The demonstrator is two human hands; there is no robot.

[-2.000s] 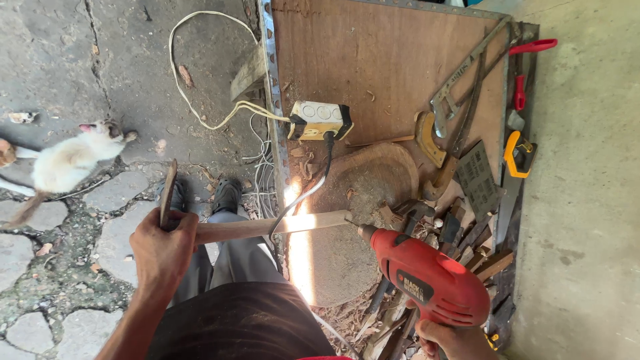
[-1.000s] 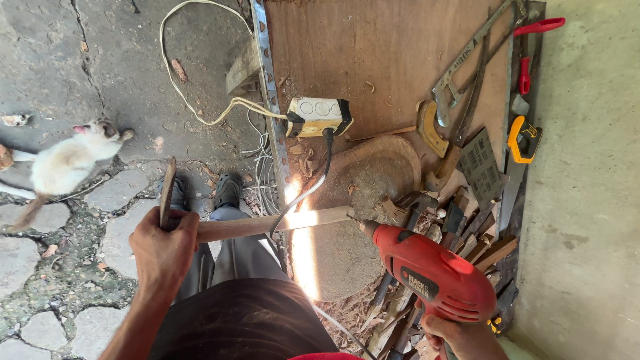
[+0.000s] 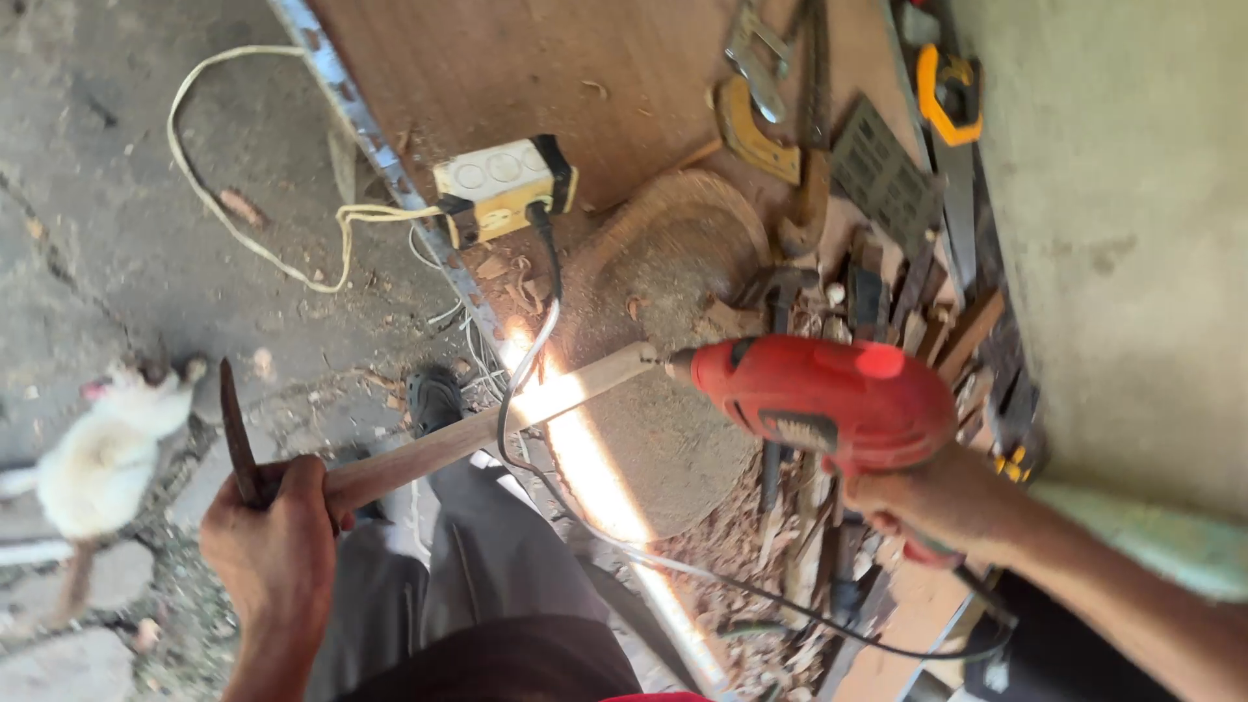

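Note:
My left hand (image 3: 278, 536) is closed around one end of a long wooden handle (image 3: 439, 453), where a dark, curved, pointed piece (image 3: 237, 429) sticks up past the fingers. My right hand (image 3: 916, 497) grips a red corded power drill (image 3: 819, 395). The drill's tip meets or nearly meets the far end of the wooden handle; whether the bit is inside the wood cannot be told. Beneath that end is a round wooden block (image 3: 673, 448), crossed by a strip of sunlight.
An outlet box (image 3: 507, 185) with a black plug sits on the plywood board; its cords run left and down. Hacksaw (image 3: 756, 58), handsaw (image 3: 958, 205), perforated plate (image 3: 882, 175) and wood scraps lie at right by a wall. A white cat (image 3: 107, 448) lies at left.
The drill and my right forearm have swung to a more level pose, and the handle now slants up to the right. The view has shifted and tilted.

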